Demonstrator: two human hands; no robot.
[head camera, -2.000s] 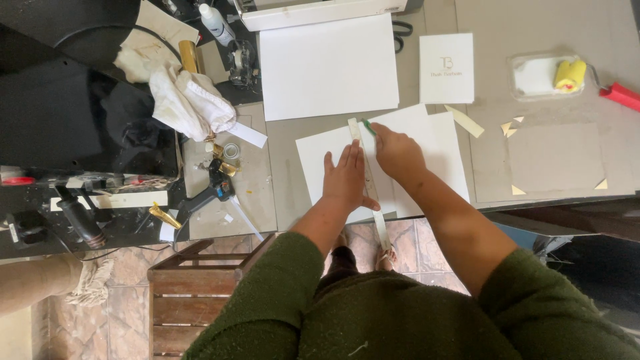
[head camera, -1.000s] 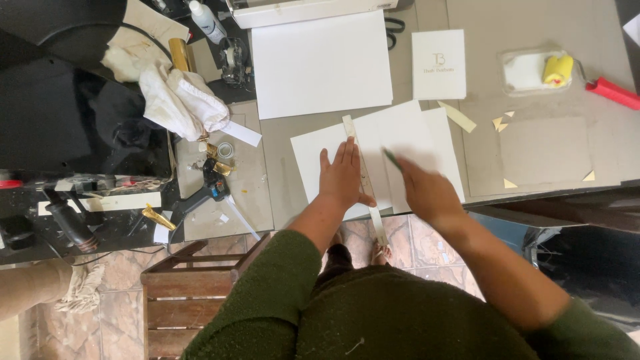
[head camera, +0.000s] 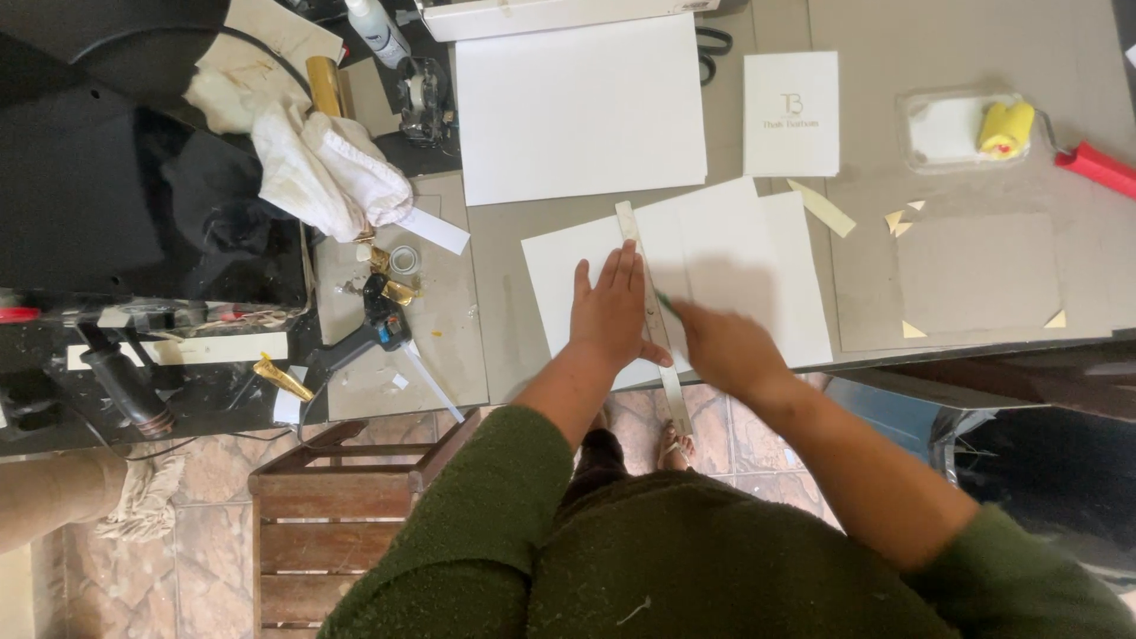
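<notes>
White sheets (head camera: 737, 240) lie at an angle near the table's front edge, with a long metal ruler (head camera: 675, 395) across them that juts out past the edge. My left hand (head camera: 614, 306) presses flat on the ruler, fingers spread. Just right of the ruler, my right hand (head camera: 732, 346) is closed on a thin green tool (head camera: 666, 303); its kind is hard to tell, as the hand is blurred. The tool's tip is beside the ruler's right side. Behind them lies a larger stack of white paper (head camera: 581, 111).
A printed white card (head camera: 790, 115), black-handled scissors (head camera: 713, 53) and a tray (head camera: 923, 133) with a yellow foam roller (head camera: 1006, 130) are at the back right. A glue gun (head camera: 377, 324), white cloth (head camera: 328, 169) and tape dispenser (head camera: 423, 102) are on the left. A wooden chair (head camera: 333, 497) stands below.
My right hand has moved from near the ruler's upper end toward me, with the green tool in it. My left hand stays on the ruler.
</notes>
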